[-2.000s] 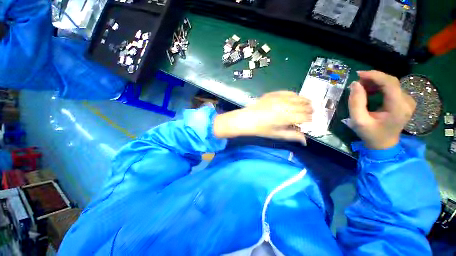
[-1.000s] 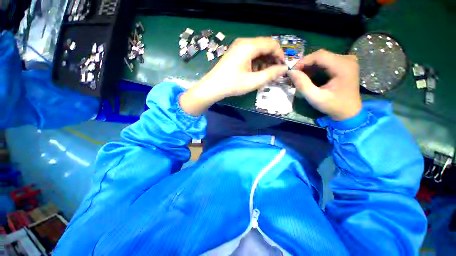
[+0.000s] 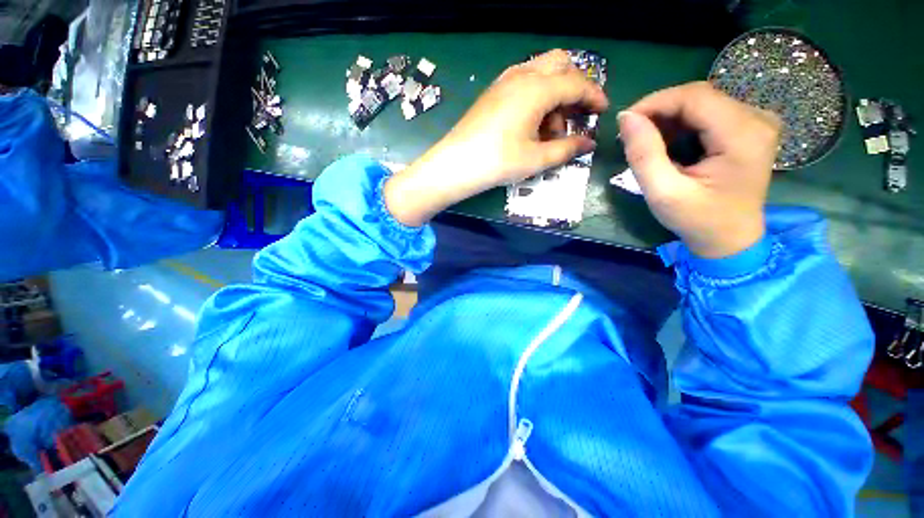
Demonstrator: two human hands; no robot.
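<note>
The phone mid-frame (image 3: 549, 197) lies on the green bench mat, silver-white at its near end, with circuit parts showing at its far end. My left hand (image 3: 507, 132) is over its middle and left side, thumb and fingertips apart above the frame, hiding part of it. My right hand (image 3: 709, 167) is just right of the phone, thumb and index tips close together; whether a tiny part is between them cannot be told. A white slip (image 3: 627, 182) shows beside the right thumb. The round screw dish (image 3: 785, 91) is beyond my right hand, which overlaps its near edge.
Loose small modules (image 3: 390, 89) lie left of the phone. Thin parts (image 3: 266, 106) lie farther left, beside the black parts tray (image 3: 203, 86). More modules (image 3: 896, 144) lie right of the dish. Binder clips (image 3: 907, 344) are at the bench edge. A neighbour's blue sleeve (image 3: 91, 202) is at left.
My hands were together over the phone a second ago; now the right hand has moved right, away from the left. The left hand stays over the phone. The white slip shows again.
</note>
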